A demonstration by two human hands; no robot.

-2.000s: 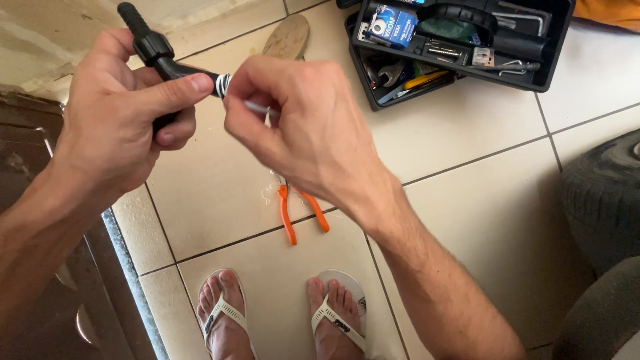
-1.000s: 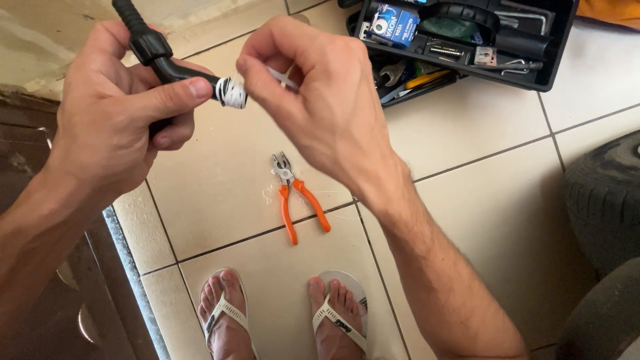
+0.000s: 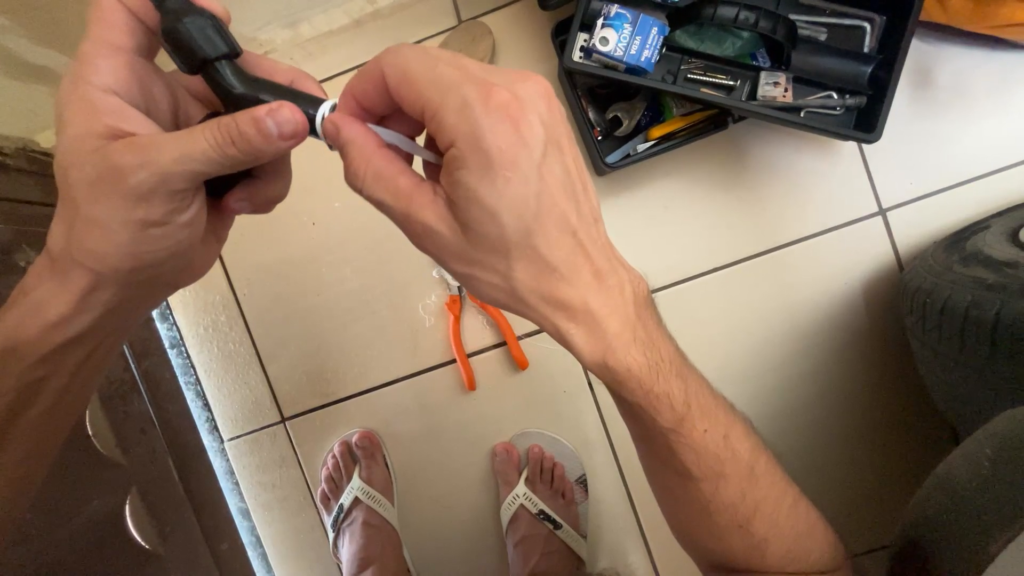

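Note:
My left hand [image 3: 160,152] grips a black plastic pipe fitting [image 3: 256,96] with a ribbed collar at its upper end. White thread seal tape [image 3: 324,120] is wound around the fitting's right end. My right hand [image 3: 480,168] pinches the tape at that end, and a loose white strip [image 3: 404,144] runs back under its fingers. Below the hands, pliers with orange handles [image 3: 460,344] lie on the tiled floor, their jaws mostly hidden by my right hand. Thin white scraps [image 3: 429,308] lie beside them.
A black toolbox [image 3: 876,120] with trays of tools and a blue tape box [image 3: 628,40] stands at the upper right. A tyre [image 3: 964,320] is at the right edge. My feet in flip-flops [image 3: 552,512] are below, and a dark brown panel [image 3: 104,480] is at the lower left.
One second ago my right hand was a little apart from the wound end, with the pliers' jaws in view. Now its fingers are against the fitting's end and cover most of the tape.

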